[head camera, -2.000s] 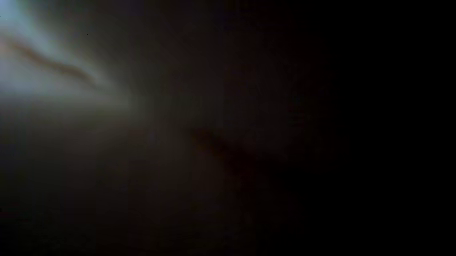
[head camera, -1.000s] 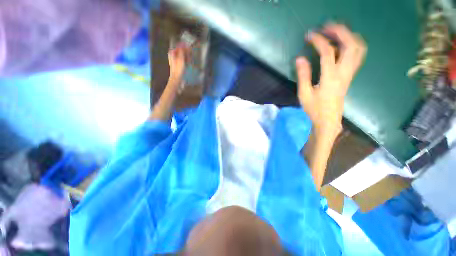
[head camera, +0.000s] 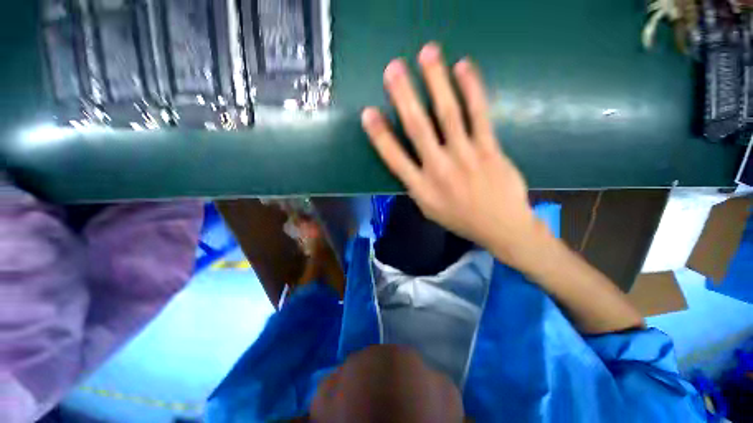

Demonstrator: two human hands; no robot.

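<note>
My bare right hand (head camera: 462, 165) is over the dark green bench top (head camera: 578, 149), palm down, fingers spread, with nothing visible in it. My left hand (head camera: 310, 240) is small and blurred below the bench edge, at a brown cardboard box (head camera: 256, 244). A small whitish, see-through thing (head camera: 291, 216) is by its fingers; whether they grip it is unclear. A row of several phone units (head camera: 194, 58) with shiny metal edges lies on the bench at upper left, away from my hands.
A group of dark phone units (head camera: 721, 83) lies at upper right beside curled tan strips (head camera: 673, 21). Brown cardboard (head camera: 611, 227) is below the bench edge at right. A person in a pink smock (head camera: 49, 289) is close at left. Light blue floor shows below.
The first view is nearly black. Since the second, the view has turned, so the bench runs level and the phone row shows. My right hand's fingers have straightened. My left hand stays below the bench.
</note>
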